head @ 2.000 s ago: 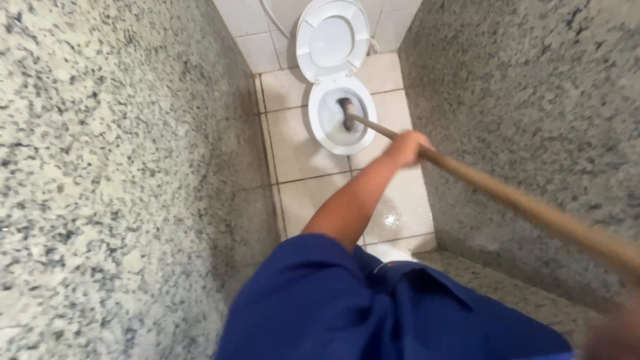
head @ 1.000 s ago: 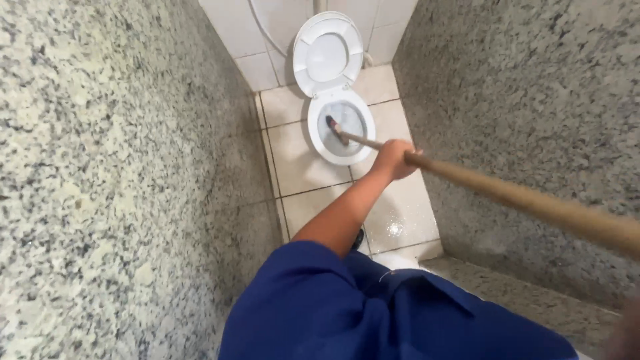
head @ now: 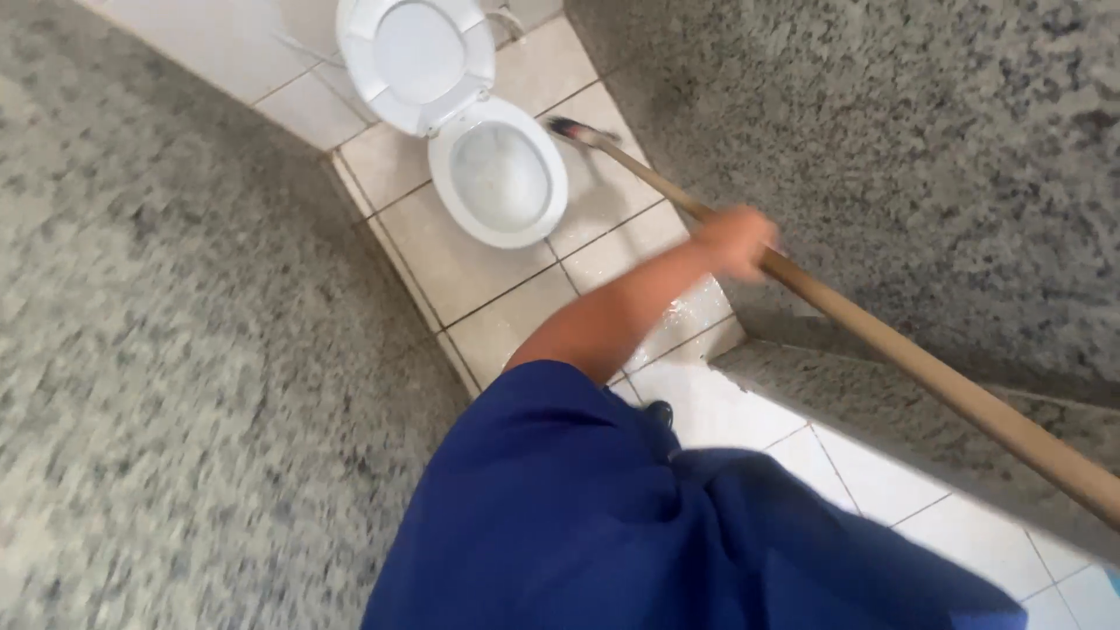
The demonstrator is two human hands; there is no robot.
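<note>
My left hand is closed around a long wooden handle, which runs from the lower right edge up towards the floor beside the toilet. At its far end a small brush head, dark with some red, is just right of the toilet bowl, outside the rim and over the tiles. The white toilet seat lid stands raised behind the bowl. The handle's near end leaves the view at the right. My right hand is not in view.
Speckled granite partitions stand close on the left and on the right. Pale floor tiles surround the toilet, with wet, shiny spots near the right partition. A dark shoe tip shows below my forearm. A low granite edge runs at the lower right.
The brush head was inside the toilet bowl in both earlier frames and is now outside it, to the right. My left hand still holds the handle. The view has shifted and tilted.
</note>
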